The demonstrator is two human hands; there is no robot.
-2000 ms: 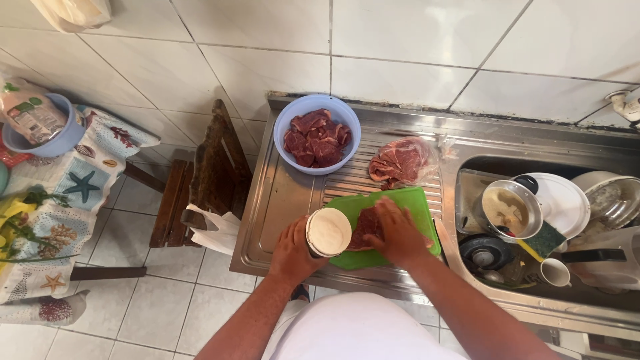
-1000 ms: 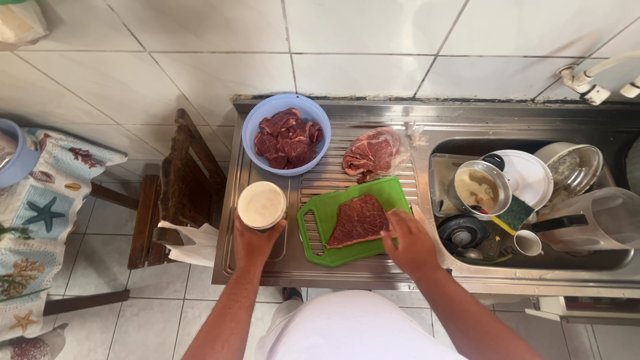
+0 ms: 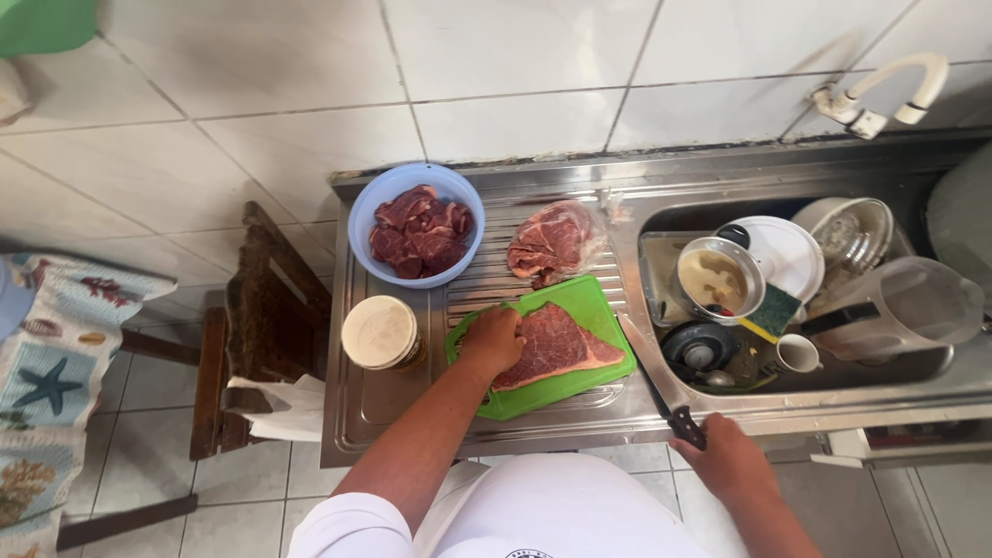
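A flat slab of raw beef point(image 3: 559, 346) lies on a green plastic cutting board point(image 3: 535, 399) on the steel drainboard. My left hand point(image 3: 493, 339) rests at the slab's left edge, over the board. In my right hand point(image 3: 719, 449) is the dark handle of a kitchen knife point(image 3: 649, 366), its blade pointing up and left beside the board's right edge. A lidded tub point(image 3: 379, 332) stands left of the board. Behind it is a blue plastic bowl point(image 3: 358, 225) of raw meat pieces point(image 3: 421, 232). More raw meat point(image 3: 556, 239), partly in clear plastic, lies behind the board.
The sink point(image 3: 728, 391) at right holds a pot point(image 3: 719, 277), a white plate point(image 3: 783, 252), a sponge point(image 3: 771, 310), a cup point(image 3: 797, 353) and a clear plastic jug point(image 3: 907, 310). A white faucet point(image 3: 883, 93) juts from the tiled wall. A wooden chair point(image 3: 263, 333) stands left.
My left hand has let go of the tub, left standing on the drainboard, and moved right to the slab. My right hand has moved from the board towards the front edge and taken hold of the knife.
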